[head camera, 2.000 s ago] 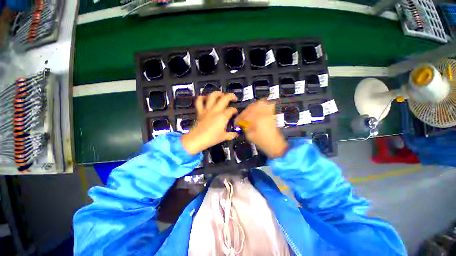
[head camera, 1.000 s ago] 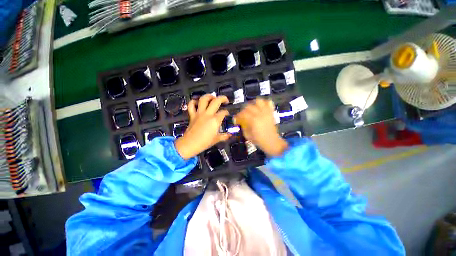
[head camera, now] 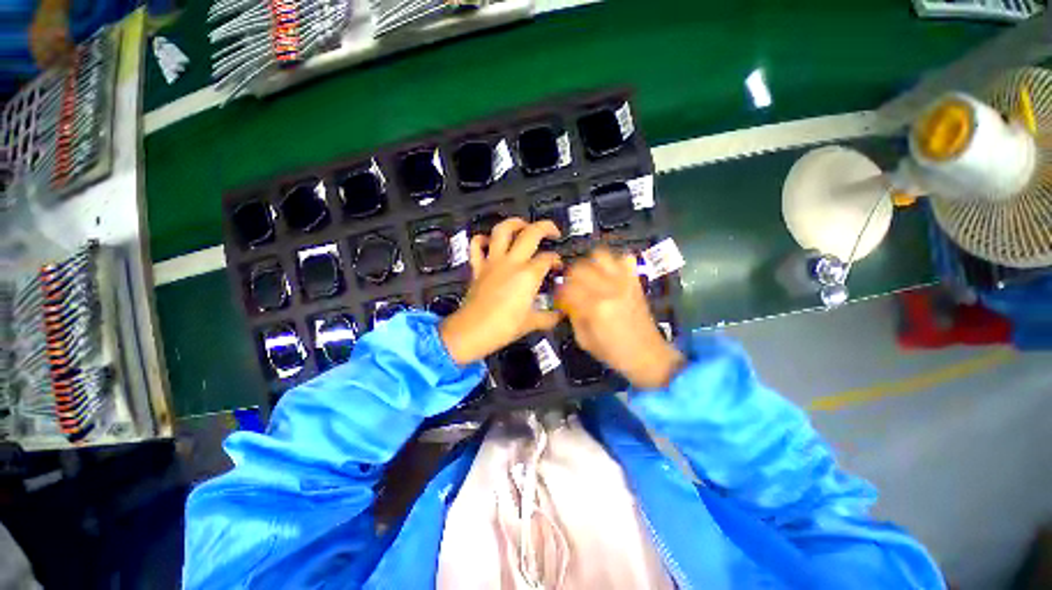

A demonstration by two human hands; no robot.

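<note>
The black foam tray (head camera: 438,119) lies tilted on the green bench, with glossy black square modules (head camera: 603,130) in its pockets. Many modules have white printed tabs (head camera: 660,259) beside them. My left hand (head camera: 504,294) is over the third row, fingers bent and spread, thumb toward the right hand. My right hand (head camera: 614,314) is close beside it, its fingertips bunched down at a module between the hands. That module is mostly hidden, and whether either hand grips anything is unclear. My hands and sleeves cover part of the two nearest rows.
Trays of banded cables (head camera: 69,346) stand at the left and far left. A white fan (head camera: 981,150) and a white round disc (head camera: 836,202) are at the right. A small white scrap (head camera: 758,88) lies beyond the tray. Another person's hand (head camera: 50,35) shows at the upper left.
The tray has shifted left relative to my hands and is turned at an angle. My hands are now over a pocket further right in the third row. The yellow spot at my right fingertips no longer shows clearly.
</note>
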